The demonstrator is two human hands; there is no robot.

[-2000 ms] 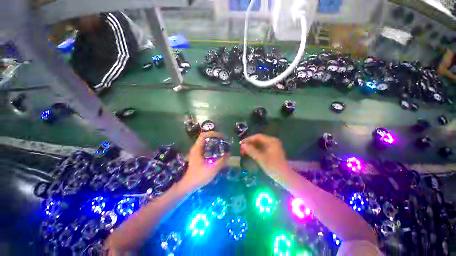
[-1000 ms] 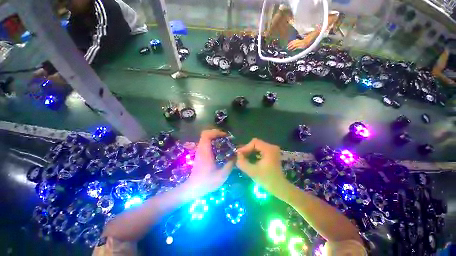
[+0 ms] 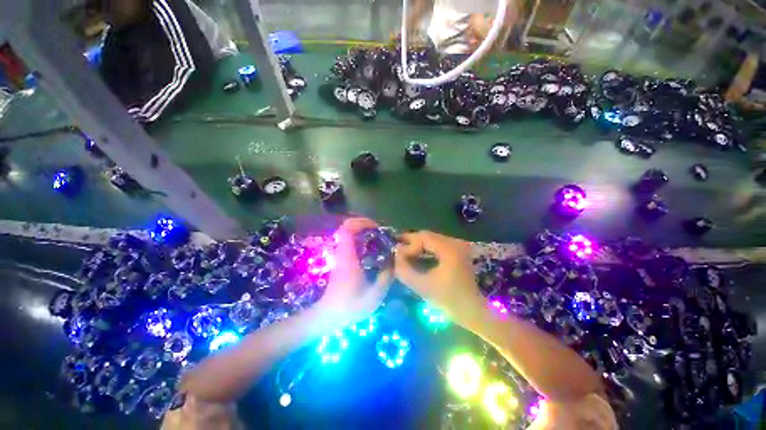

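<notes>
My left hand [image 3: 353, 264] holds a dark round part-assembled unit [image 3: 376, 249] upright near the bench's far edge. My right hand [image 3: 432, 267] is against the unit's right side, its fingertips pinched together at its rim. What the right fingertips pinch is too small and blurred to tell. Lit LED ring boards lie below the hands: a cyan one [image 3: 392, 349], a yellow-green one [image 3: 464, 375] and others. More ring boards [image 3: 134, 285], many unlit, are heaped at left.
Black housings [image 3: 705, 336] are heaped at right. The green conveyor belt [image 3: 294, 138] carries scattered units and a pink-lit unit [image 3: 571, 199]. A far heap [image 3: 537, 91], a grey post [image 3: 126, 126], a hanging white cable [image 3: 445, 80] and a person's striped sleeve [image 3: 181, 63] are beyond.
Both hands have come together at the unit from being slightly apart. The units on the belt have shifted left in view. The person seen behind the cable has changed posture.
</notes>
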